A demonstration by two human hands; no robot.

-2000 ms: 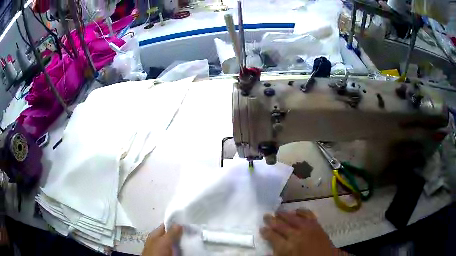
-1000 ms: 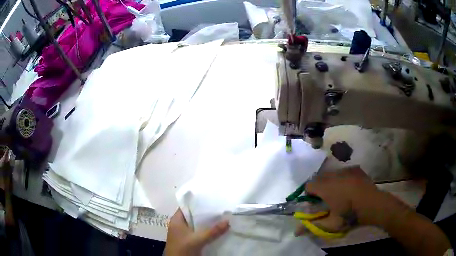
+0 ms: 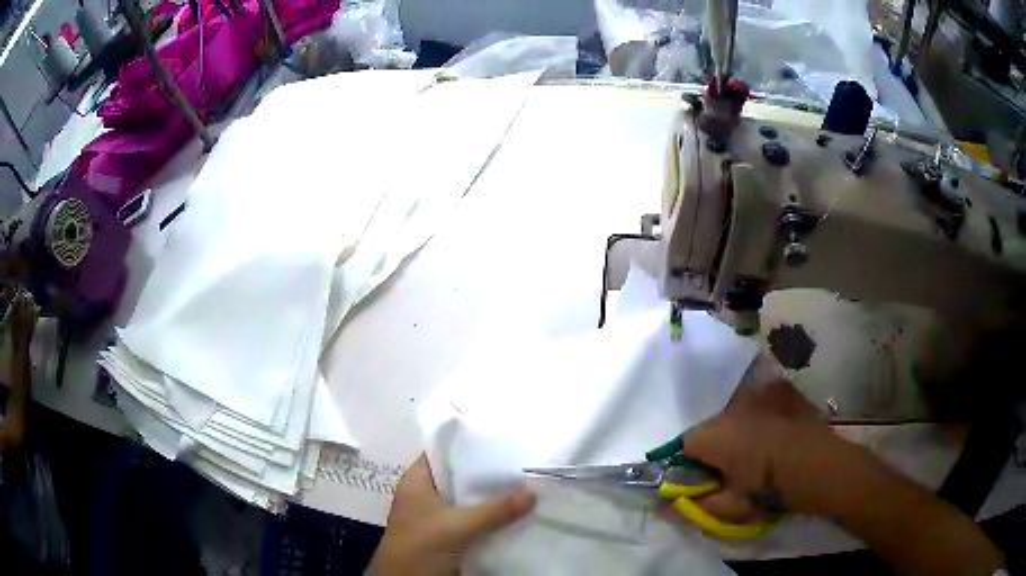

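Observation:
A white fabric panel [image 3: 585, 388] lies from under the needle area to the table's front edge. My left hand [image 3: 444, 520] holds its near left edge, thumb on top. My right hand [image 3: 765, 461] holds scissors [image 3: 608, 475] by their yellow and green handles. The silver blades point left across the panel, their tips near my left thumb, just above a faint folded strip [image 3: 591, 512]. Whether the blades are cutting cloth cannot be told. The sewing machine head [image 3: 720, 214] stands over the panel's far end.
A stack of white cut pieces [image 3: 225, 304] lies at the left. Magenta fabric [image 3: 169, 90] is heaped at the far left, with a purple object [image 3: 84, 242] below it. A dark oblong object [image 3: 981, 456] lies at the right. Plastic bags [image 3: 664, 45] are behind.
My right hand has picked up the scissors from under the machine arm and brought them over the panel. My left hand has kept hold of the panel. The view has shifted.

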